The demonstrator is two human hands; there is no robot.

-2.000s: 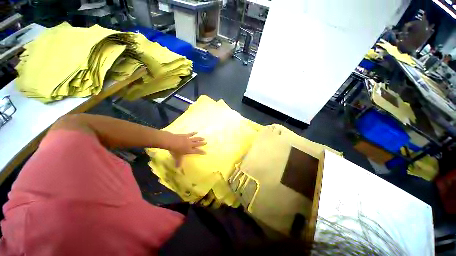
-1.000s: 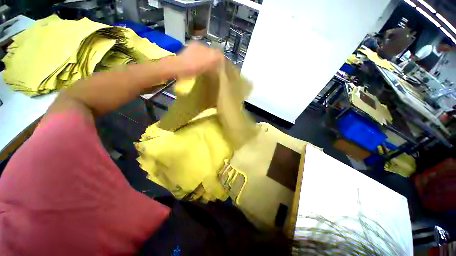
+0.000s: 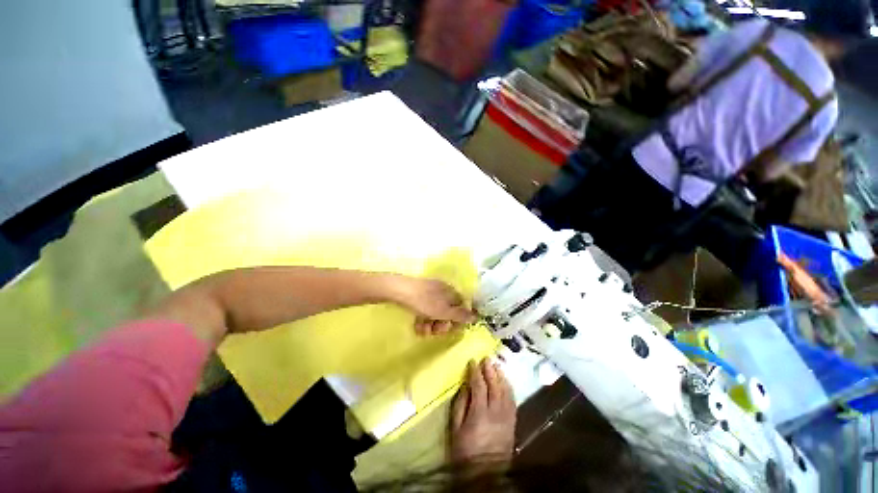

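A large bright yellow lining panel (image 3: 318,332) lies across the white machine tabletop and hangs over its near edge. The white industrial sewing machine (image 3: 597,337) stands at the right, its head over the panel's right end. My left hand (image 3: 441,306) has its fingertips bent at the panel's edge beside the needle area. My right hand (image 3: 484,409) lies nearer me, fingers on the yellow layer just below the machine head. The needle and presser foot are too small and blurred to make out. A khaki piece (image 3: 409,457) shows under my right hand.
Khaki and yellow panels (image 3: 101,260) lie at the left. Yellow-green thread spools (image 3: 749,393) and a blue tube are on the machine. A person in a light purple shirt (image 3: 741,106) bends over brown material beyond. A carton (image 3: 520,135) and blue bins (image 3: 281,43) stand behind.
The view has swung right to the sewing machine. The yellow panel lifted by my left hand is gone from the air; a panel now lies at the machine. My right hand has come into view.
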